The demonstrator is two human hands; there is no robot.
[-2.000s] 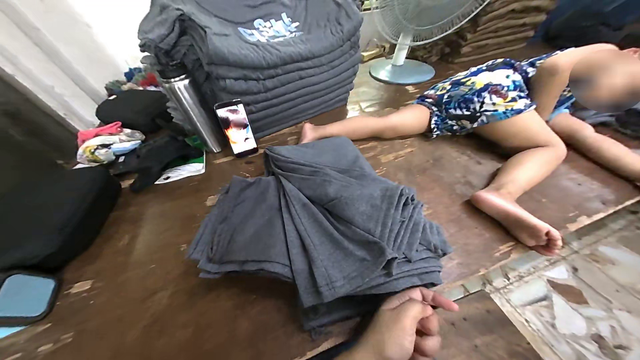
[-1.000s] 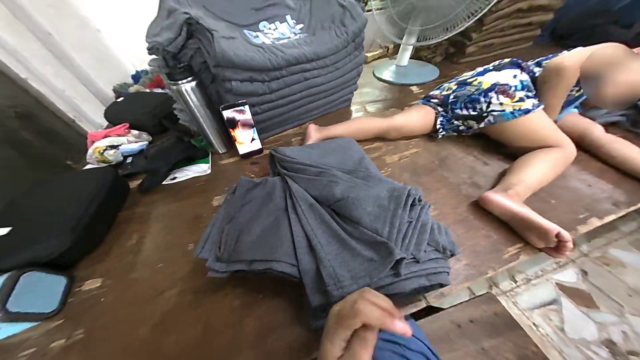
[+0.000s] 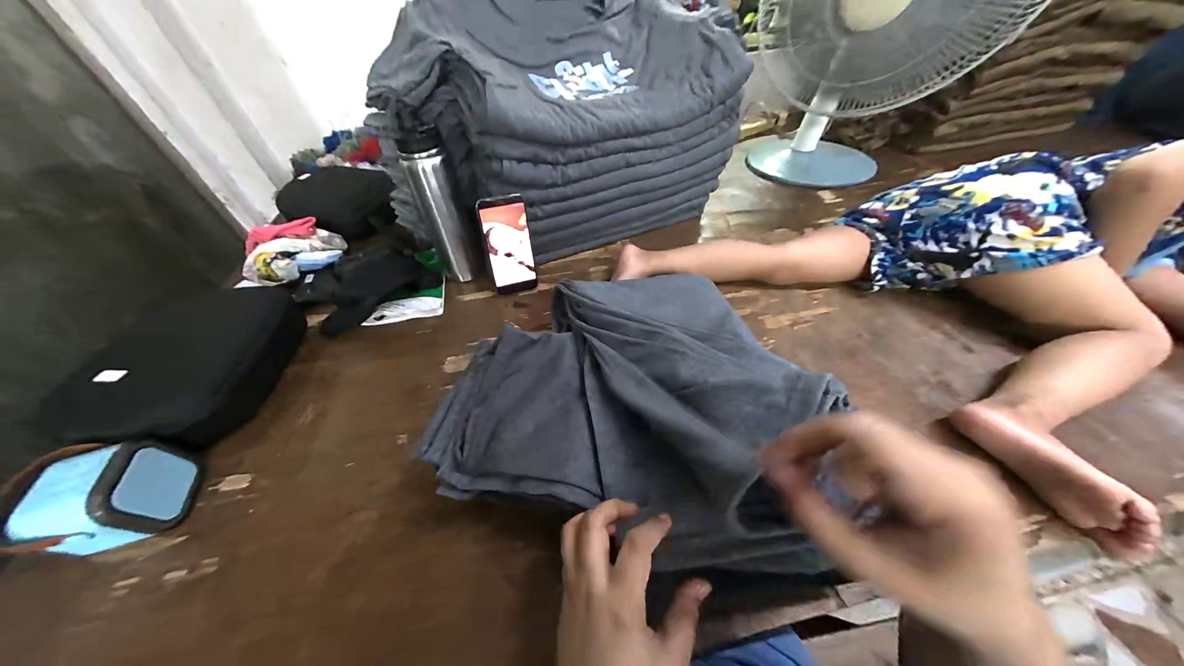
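Note:
A stack of dark grey folded fabric pieces point(image 3: 666, 398) lies on the brown wooden platform, its layers fanned out at the left. My left hand point(image 3: 610, 583) rests at the stack's near edge with its fingers apart, touching the fabric and holding nothing. Over the stack's right near corner is my right hand point(image 3: 897, 518), blurred by motion. Its thumb and forefinger are at a lifted fold of the cloth; whether they pinch it cannot be told.
Behind stand piled grey printed T-shirts point(image 3: 601, 120), a steel bottle point(image 3: 435, 208), a phone point(image 3: 507, 243) and a fan point(image 3: 811, 159). A person's bare legs point(image 3: 1064, 388) lie at the right. Left are a black cushion-like item point(image 3: 185, 361) and a blue case point(image 3: 153, 483).
My left hand, not in view in the earlier frames, now rests at the stack's near edge. A hand near the bottom middle has given way to my right hand over the stack's right corner.

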